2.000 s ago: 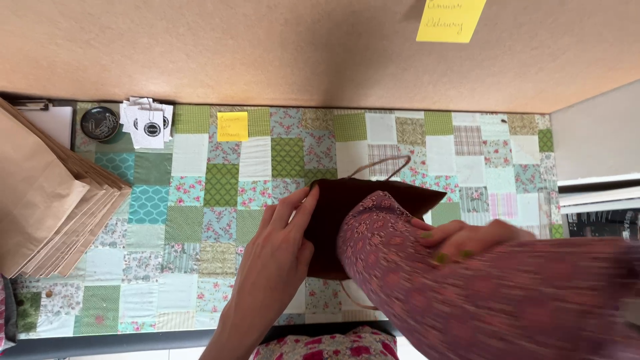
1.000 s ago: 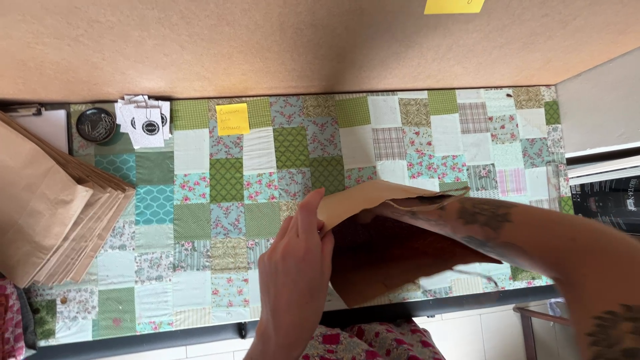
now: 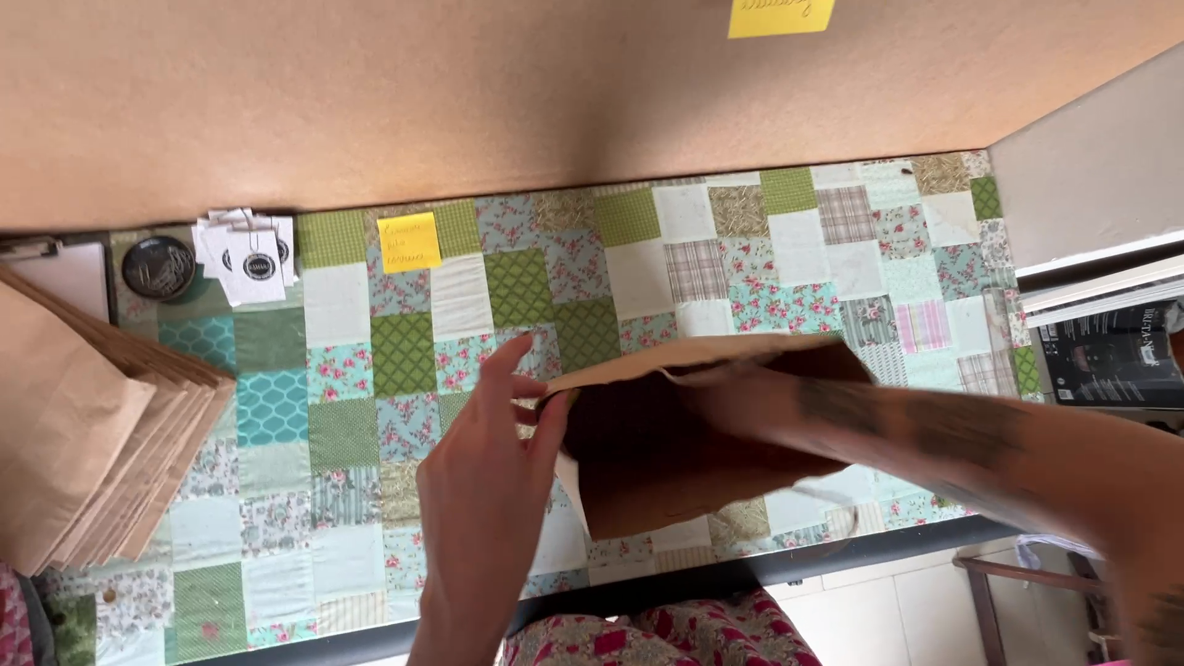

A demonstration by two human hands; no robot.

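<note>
A brown kraft paper bag (image 3: pixel 647 499) lies on its side over the patchwork cloth (image 3: pixel 342 416), its mouth wide and facing me, with a dark inside. My left hand (image 3: pixel 495 462) pinches the left edge of the mouth between thumb and fingers. My right hand (image 3: pixel 740 402) reaches in at the right part of the mouth; its fingers are dim and blurred in the shadow, so whether they hold anything is hidden. A thin cord handle (image 3: pixel 846 518) loops below the bag's lower right edge.
Stacked flat paper bags (image 3: pixel 83 435) lie at the left beside a clipboard (image 3: pixel 65 268). A round black tin (image 3: pixel 158 268), white printed tags (image 3: pixel 254 259) and a yellow sticky note (image 3: pixel 410 242) sit along the back. A tall brown board (image 3: pixel 555 102) stands behind; books (image 3: pixel 1110 351) are at the right.
The bag's mouth has turned more toward me since a second ago. Two seconds ago a patterned sleeve covered my right forearm; now the forearm is bare.
</note>
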